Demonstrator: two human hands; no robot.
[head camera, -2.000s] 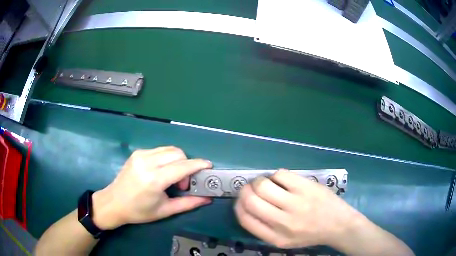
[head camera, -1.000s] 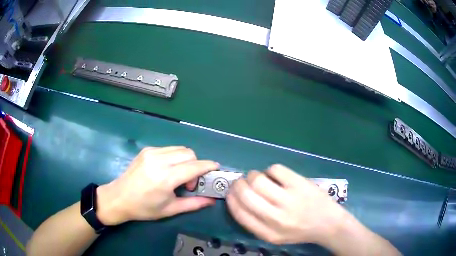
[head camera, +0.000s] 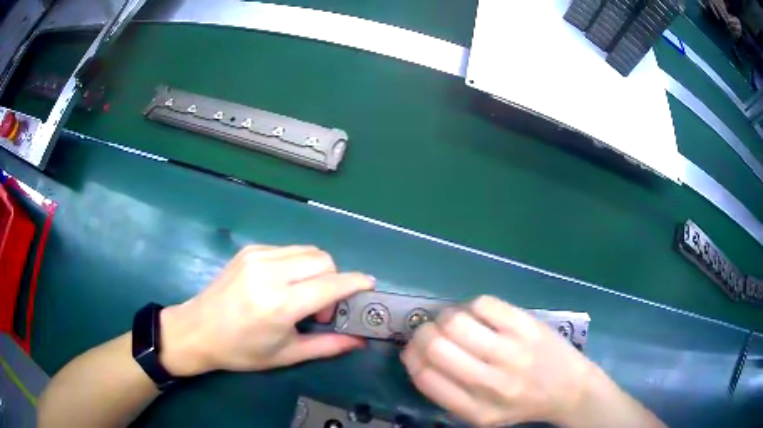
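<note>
A grey bar housing (head camera: 355, 317) lies socket side up on the green mat. My left hand (head camera: 272, 309) grips its left end between thumb and fingers. My right hand (head camera: 494, 359) is over the middle of the bar with fingers bunched at a round seat; it hides several seats, and whether it holds a small piece cannot be told. Two round seats with shiny centres show at left and one at the right end. A second bar (head camera: 314, 413) is partly cut off at the near edge.
Another bar (head camera: 247, 127) lies reverse side up on the green surface beyond the seam. Socketed bars (head camera: 709, 257) lie at far right. Dark ribbed blocks (head camera: 623, 29) stand on a white board (head camera: 535, 67). A red bin (head camera: 15, 259) and red button (head camera: 8, 125) are at left.
The reverse-side-up bar and the white board with its blocks have shifted right in view. My right hand has moved slightly right along the bar, uncovering the second seat. My left hand keeps its grip.
</note>
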